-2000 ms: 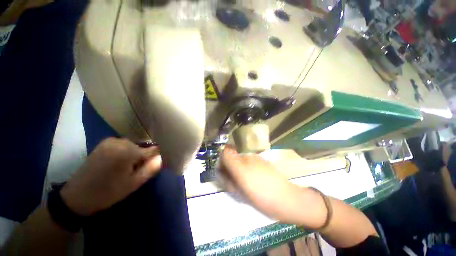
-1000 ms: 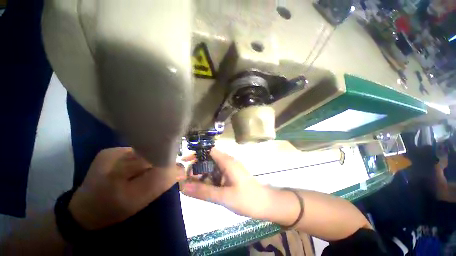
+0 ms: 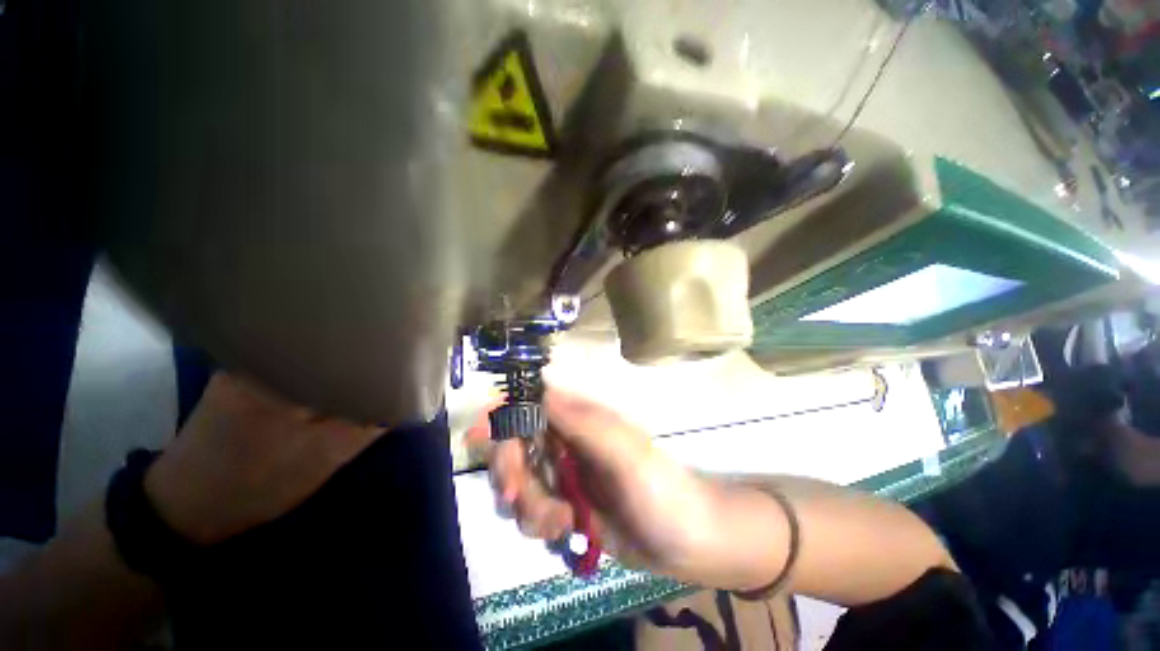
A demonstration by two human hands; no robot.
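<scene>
The dark navy cloth lies over the table's left part and in front of the machine head. My left hand rests on it, its fingers hidden behind the cream sewing machine head, so its grip cannot be told. My right hand holds small red-handled snips below the black knurled knob. The snips' tip is hidden by the fingers and knob. The needle and presser foot are hidden.
The tension dial's cream knob and the green control panel are above my right forearm. The white table has a green ruler edge. Other cloth and items crowd the far right.
The view has moved closer to the machine head. My right hand has come down from beside the cream knob to below the black knob, and red snips now show in it. My left hand is more hidden.
</scene>
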